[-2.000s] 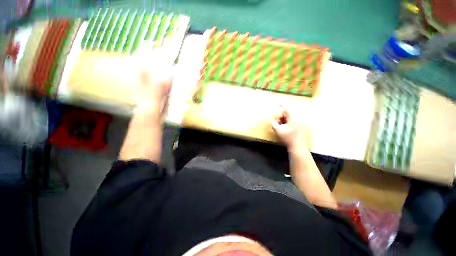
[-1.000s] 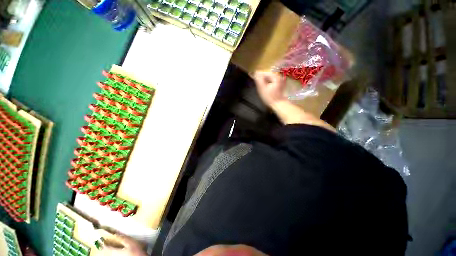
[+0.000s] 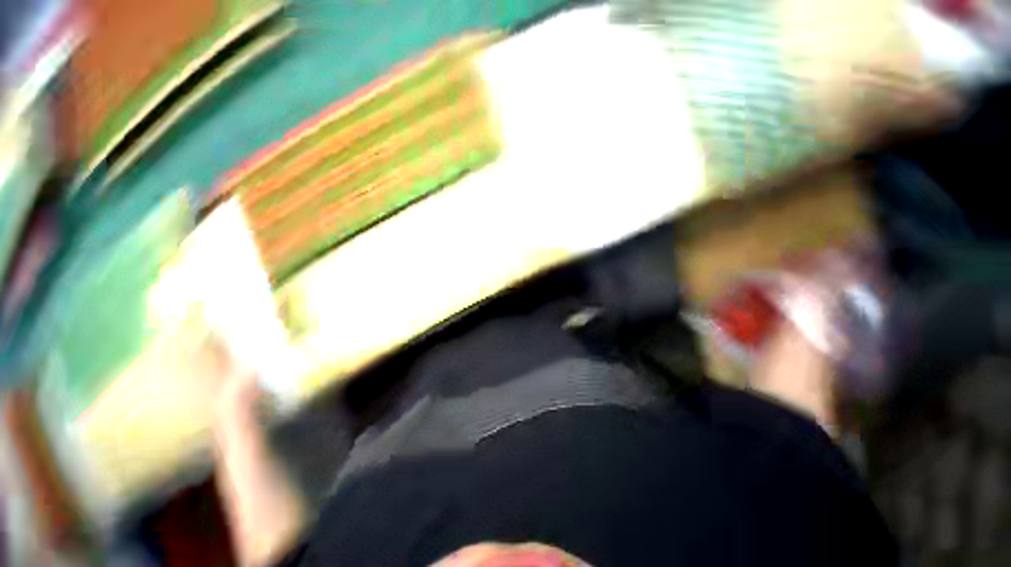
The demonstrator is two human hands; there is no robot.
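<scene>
The picture is strongly blurred. Rows of fitted red-green units (image 3: 371, 172) lie on a cardboard sheet (image 3: 405, 282) in front of me. My left hand (image 3: 227, 371) is at the left, over cardboard beside a green array (image 3: 122, 305); its fingers are smeared and what it holds cannot be told. My right hand (image 3: 793, 360) is low at the right, at the parts bag (image 3: 859, 305) with red ring parts (image 3: 745, 315) beside the fingers. Its fingertips are hidden or blurred, so its grip cannot be told.
An open carton (image 3: 776, 227) stands below the bench edge at the right, around the bag. A pale green bare-unit array (image 3: 743, 100) lies at the upper right. Stacked layers (image 3: 144, 55) of red-topped sheets are at the upper left on the green bench. Another person's arm (image 3: 887, 105) reaches in at the upper right.
The head view has swung round, so the bench runs across the picture again. My right hand has moved from the carton's edge to the red parts in the bag. My left hand remains by the left-hand array.
</scene>
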